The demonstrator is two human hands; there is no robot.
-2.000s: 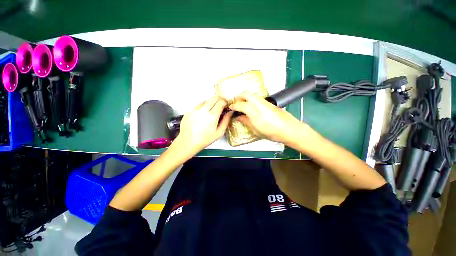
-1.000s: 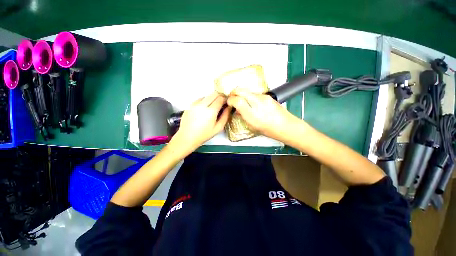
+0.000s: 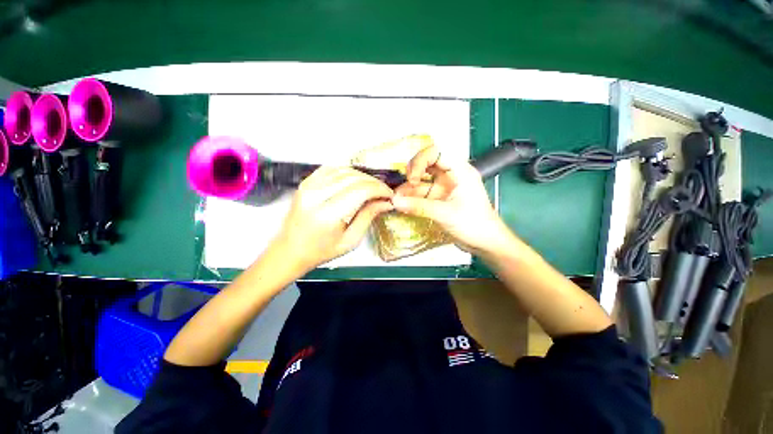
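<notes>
A hair dryer head (image 3: 225, 168) lies on the white work sheet (image 3: 254, 229), blurred, its magenta ring facing up. Its black inner handle (image 3: 284, 174) runs right into my left hand (image 3: 332, 212), which grips it. My right hand (image 3: 449, 203) is over the yellow-tan pad (image 3: 407, 233), with thumb and finger pinching at the handle's end close to my left fingertips. The wires there are too small to make out. The dark grey handle sleeve (image 3: 504, 158) lies right of my right hand, partly hidden by it, with the power cord (image 3: 585, 163) bundled beyond.
Several dryer heads with magenta rings (image 3: 90, 109) stand at the left by a blue parts bin (image 3: 15, 225). A cord tray (image 3: 612, 203) at the right holds several cord-and-sleeve sets. A blue stool (image 3: 127, 347) is below the bench edge. A white rail (image 3: 339, 80) runs behind the bench.
The dryer head has turned so its magenta ring, earlier toward me, now faces up, and it sits further left and back. My right fingers have lifted and spread. The whole view has shifted slightly.
</notes>
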